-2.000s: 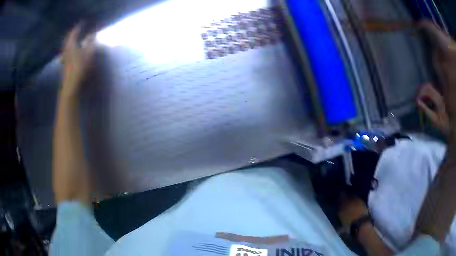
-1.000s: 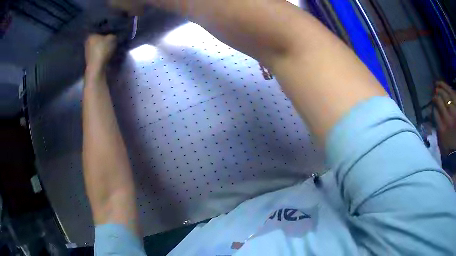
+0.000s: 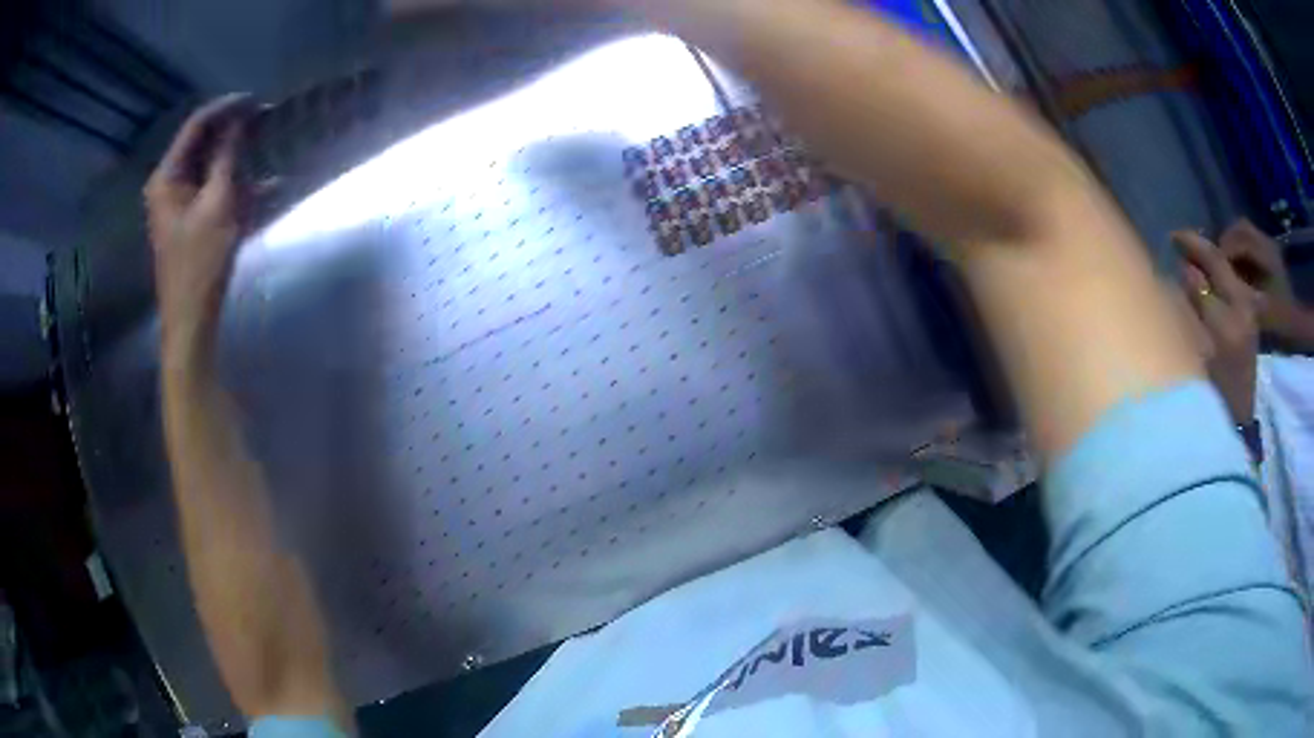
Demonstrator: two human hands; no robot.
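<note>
The perforated metal bed (image 3: 577, 433) lies in front of me, with strong glare at its far side. My left hand (image 3: 205, 176) is at the bed's far left, blurred, its fingers closed on the near end of a dark patterned circuit strip (image 3: 314, 118). My right forearm crosses the upper right of the view. My right hand (image 3: 432, 6) is blurred and mostly cut off by the top edge; its fingers cannot be made out. A reddish-brown circuit panel (image 3: 709, 185) lies on the bed, its right part hidden behind my right forearm.
The blue roller is mostly hidden behind my right arm at the upper right, with a shiny bar (image 3: 968, 41) beside it. Another person's hands (image 3: 1222, 289) and white clothing (image 3: 1287, 433) are at the right edge. A roller end bracket (image 3: 973, 464) sits at the bed's near right corner.
My right arm has swung from the right side across to the top. My left hand moved inward, then back left. The circuit panel, covered a second ago, shows again.
</note>
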